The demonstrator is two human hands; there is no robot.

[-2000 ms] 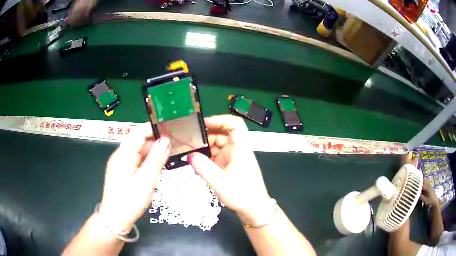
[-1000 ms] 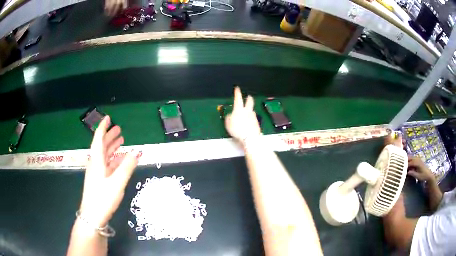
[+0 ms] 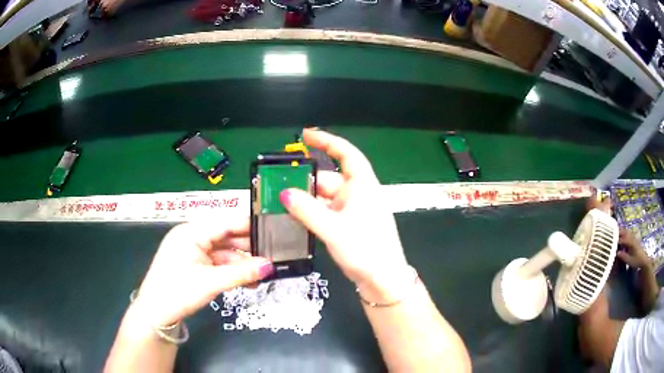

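An open black phone (image 3: 284, 237) is held upright between my hands, above the near edge of the conveyor. Its green circuit board is in the upper half, a grey plate in the lower half, and an orange-yellow flex tab sticks out at the top. My left hand (image 3: 207, 264) grips its lower left side, thumb at the bottom corner. My right hand (image 3: 349, 218) grips its upper right side, thumb over the green board. A loose pile of small white parts (image 3: 273, 309) lies on the mat below, partly hidden by the phone and my hands.
The green belt (image 3: 364, 95) carries several phones, one (image 3: 202, 156) left of centre and one (image 3: 460, 154) at right; another is partly behind my right hand. A white rail (image 3: 109, 207) edges the belt. A cream fan (image 3: 518, 290) stands at right, beside another person's arm (image 3: 598, 328).
One second ago my hands were apart and my right hand was over the belt. Now both hands hold a phone above the rail. The phone lying mid-belt then is gone from that place.
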